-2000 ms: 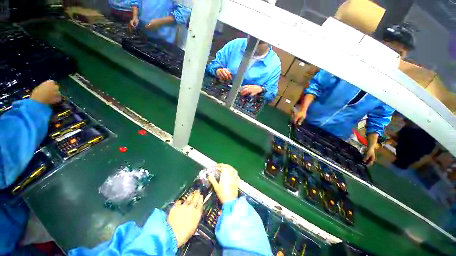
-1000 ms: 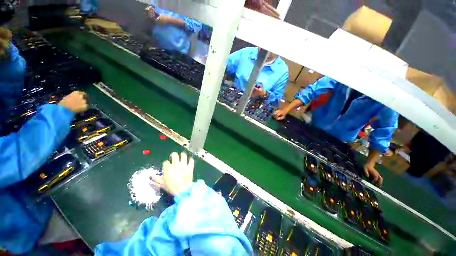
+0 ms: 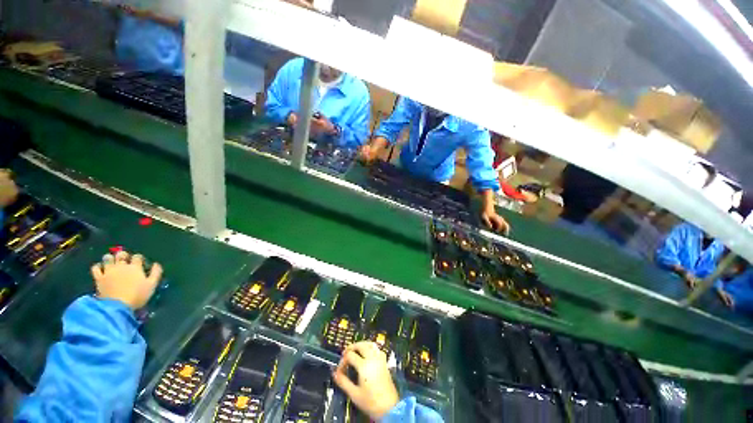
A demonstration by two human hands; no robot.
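A clear blister tray (image 3: 318, 337) lies in front of me with black and yellow keypad phones (image 3: 196, 363) in two rows of pockets, keys facing up. My right hand (image 3: 367, 380) is over the tray's right part, fingers bent down at a phone; whether it grips the phone is hidden. My left hand (image 3: 126, 281) is left of the tray, low over the green bench, fingers spread. The film waste pile is mostly hidden under it.
Black blister trays (image 3: 537, 363) are stacked right of the clear tray. Another phone tray (image 3: 487, 268) sits on the green belt beyond. A white post (image 3: 206, 124) stands at the belt's near edge. Small red dots (image 3: 146, 221) lie on the bench. People in blue smocks (image 3: 438, 144) work across.
The view has swung right, showing the whole clear tray and the black stack. My right hand now shows over the tray. My left hand remains by the film pile, fingers spread.
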